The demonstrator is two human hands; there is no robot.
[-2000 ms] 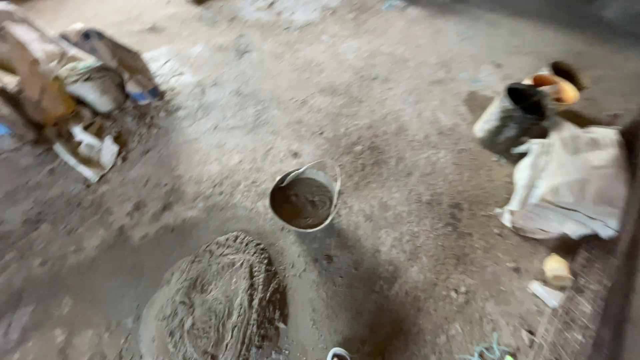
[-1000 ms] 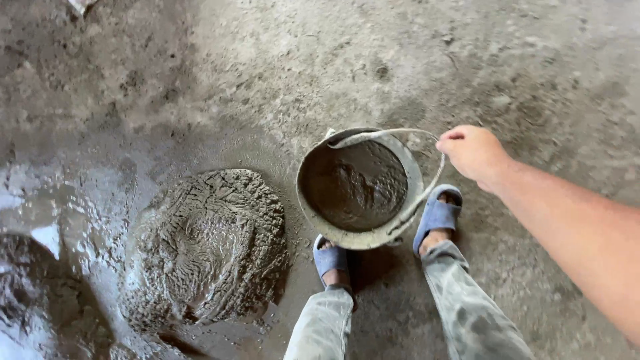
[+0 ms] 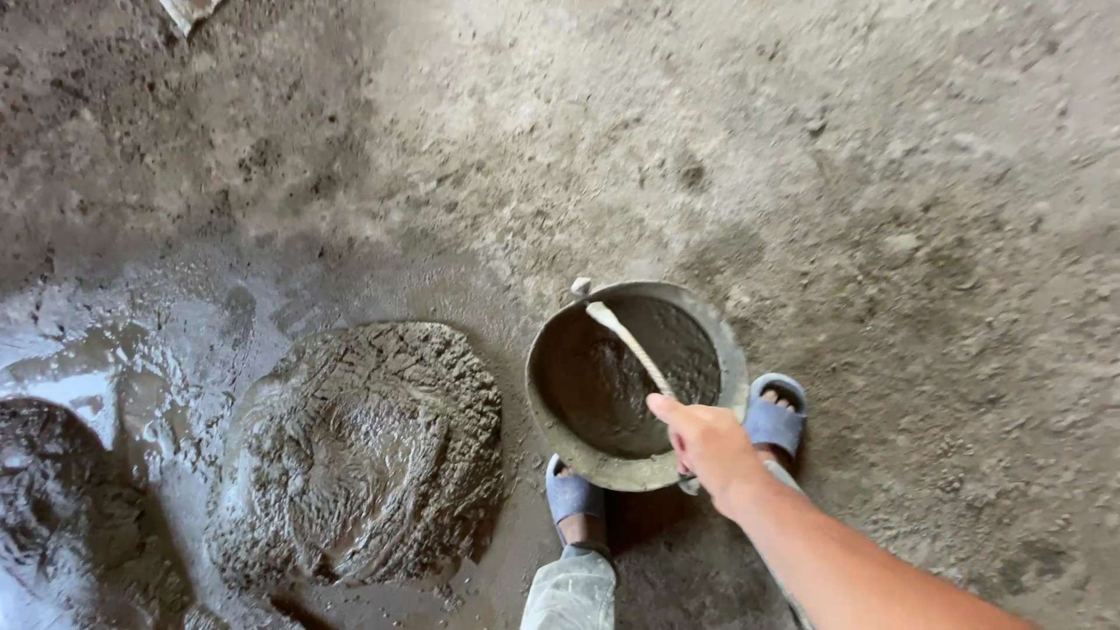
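My right hand [image 3: 713,446] is closed on the rope handle [image 3: 637,348] of a round bucket [image 3: 735,350], above the bucket's lower right rim. Wet grey mortar [image 3: 612,385] lies inside the bucket, and the rim is coated with dried grey residue. The taut handle crosses over the bucket's mouth from the upper left rim to my fingers. My left hand is out of view.
A mound of wet mortar [image 3: 367,455] lies on the floor left of the bucket. Farther left are another dark wet heap [image 3: 61,516] and shiny wet floor. My feet in blue slide sandals [image 3: 774,420] stand close by the bucket.
Two seconds ago no hand was in view and the bucket looked farther off. My right hand has since moved from beside the bucket to over its lower right rim, bringing the handle over the mouth.
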